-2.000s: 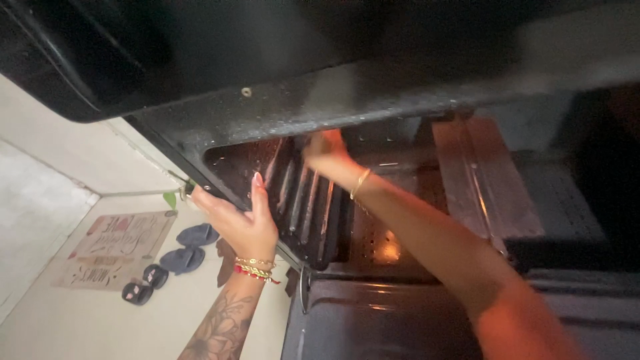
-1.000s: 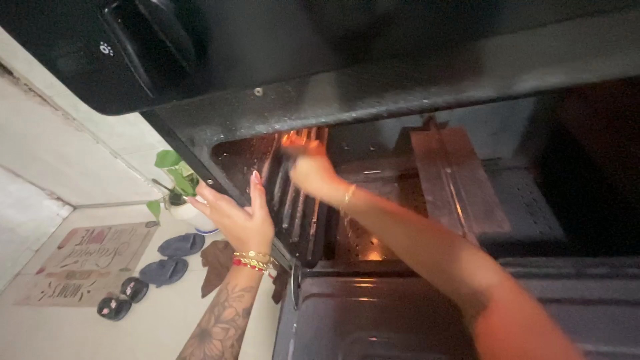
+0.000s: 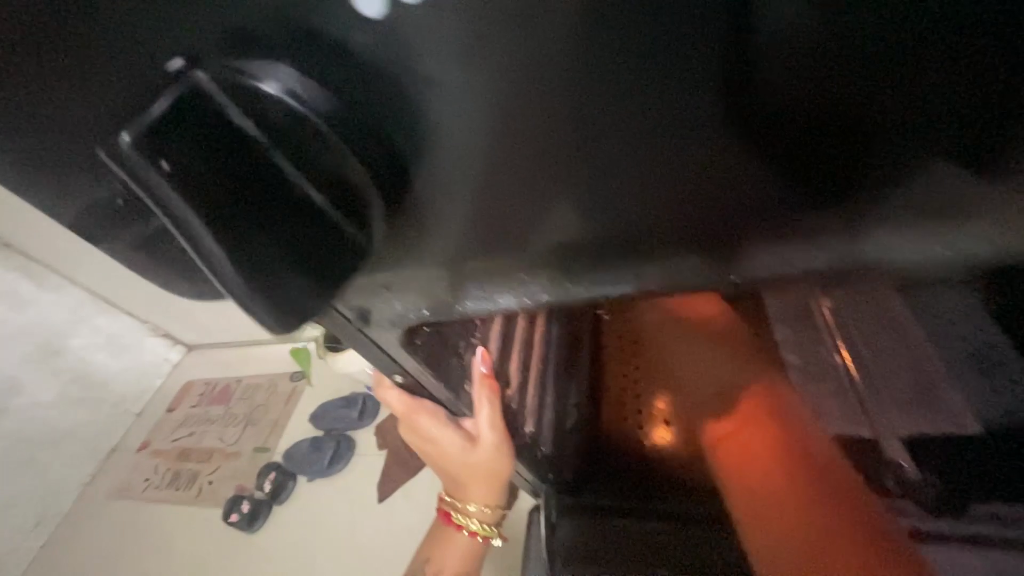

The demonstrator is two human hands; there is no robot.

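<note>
My left hand (image 3: pixel 460 440), with bracelets at the wrist, grips the side edge of the black oven's front frame (image 3: pixel 384 356), thumb on the inner side. My right hand (image 3: pixel 692 344) is blurred and reaches inside the oven cavity, lit orange; its fingers are hard to make out, and whether it holds anything cannot be told. Left of it, ribbed side rails (image 3: pixel 524 376) line the oven wall. Beneath it lies a perforated oven floor (image 3: pixel 632 392) with a bright orange glow. A flat metal plate (image 3: pixel 880 360) with a thin rod is to its right.
A large black control knob (image 3: pixel 248 192) juts from the stove front at upper left. On the pale floor lie a printed mat (image 3: pixel 208 440), blue slippers (image 3: pixel 320 456), small dark sandals (image 3: pixel 248 510) and a brown cloth (image 3: pixel 396 460). A green leaf (image 3: pixel 302 360) shows near the oven's side.
My right hand has moved away from the ribbed side rails, rightward and deeper over the oven floor. My left hand stays on the frame edge. The view has shifted closer to the knob.
</note>
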